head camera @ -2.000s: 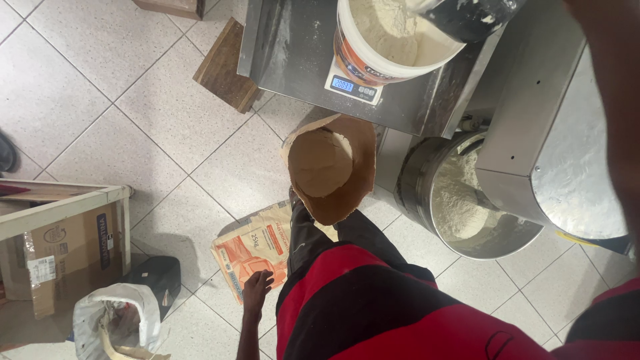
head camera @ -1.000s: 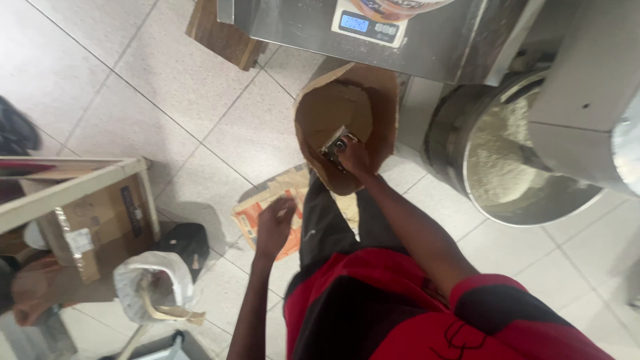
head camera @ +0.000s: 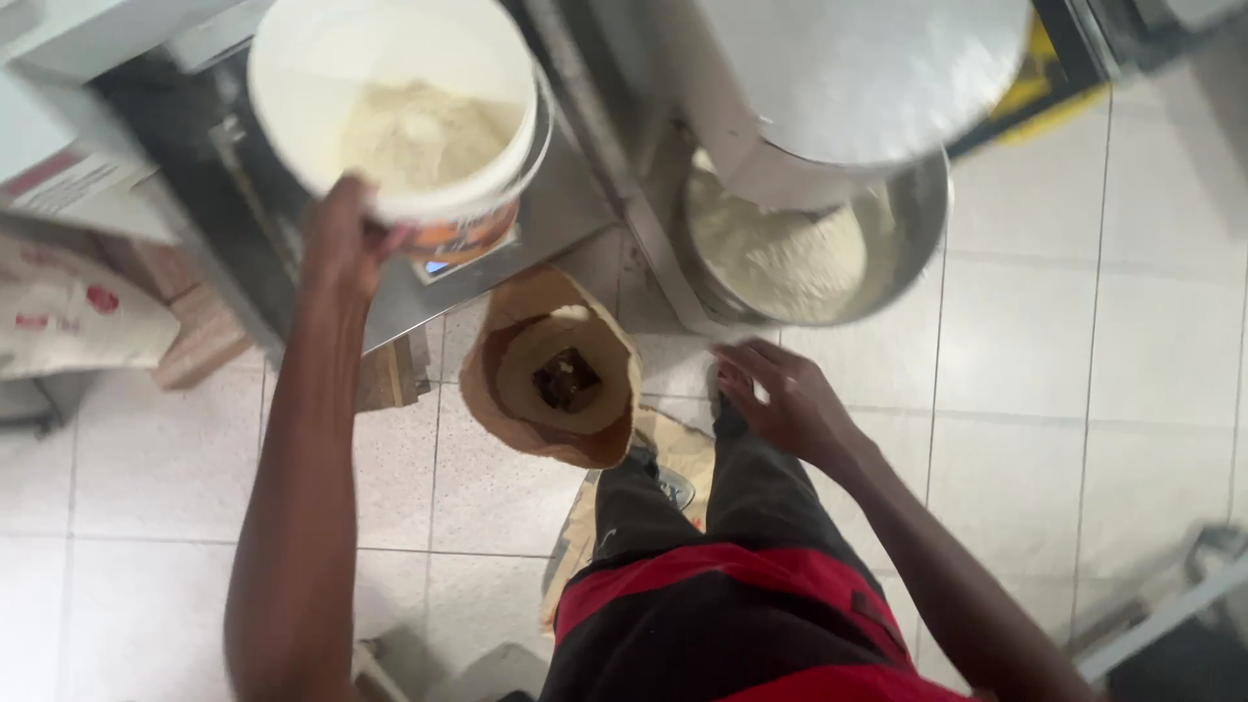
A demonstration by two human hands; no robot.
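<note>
My left hand (head camera: 343,234) grips the near rim of a white plastic bucket (head camera: 292,88), which holds pale flour and stands over a digital scale (head camera: 444,268) on a steel table. My right hand (head camera: 780,390) holds nothing, its fingers apart, just below the steel mixer bowl (head camera: 926,234) with flour in it. Between the two hands stands an open brown paper sack (head camera: 614,439) of flour, with a dark scoop or container (head camera: 565,378) lying inside.
A mixer head (head camera: 868,78) overhangs the bowl. The steel table's edge (head camera: 409,327) runs beside the sack. Flattened paper sacks (head camera: 673,448) lie under my feet. A printed white sack (head camera: 78,312) and wooden blocks (head camera: 390,375) are at left.
My right hand has left the paper sack, where the dark object now lies. My left hand has moved up onto the bucket. The view has swung strongly.
</note>
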